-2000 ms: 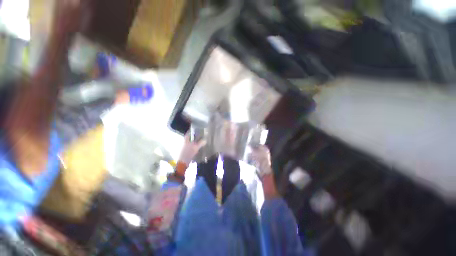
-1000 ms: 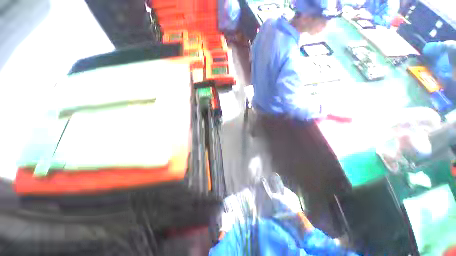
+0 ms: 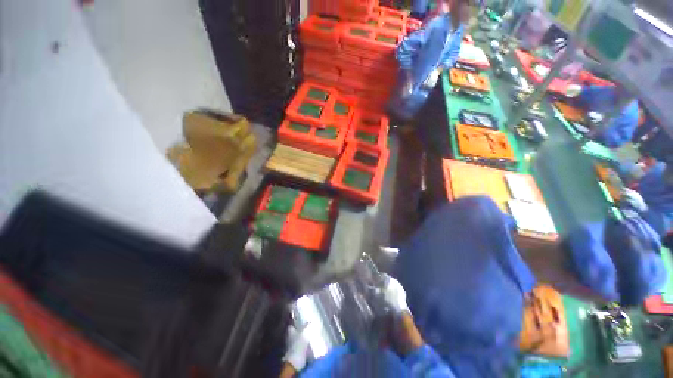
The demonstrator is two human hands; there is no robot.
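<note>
A shiny, ribbed silvery pack of plates (image 3: 336,306) is at the bottom middle of the head view, in front of my body. My left hand (image 3: 297,345), in a white glove, holds its left side. My right hand (image 3: 394,294), also in a white glove, holds its right side. The fingers are partly blurred and partly hidden by the pack.
A person in blue (image 3: 465,273) is close on my right, beside the green bench (image 3: 550,188) with orange fixtures (image 3: 483,142). Red-orange trays (image 3: 299,229) with green boards are on the floor ahead, near a cardboard box (image 3: 214,151). Black bins (image 3: 111,273) are at left.
The view has turned and moved along the aisle. The red-edged tray at left has left view, the stacked red-orange trays appear nearer, and a worker is close at right. The silvery pack stays in both hands.
</note>
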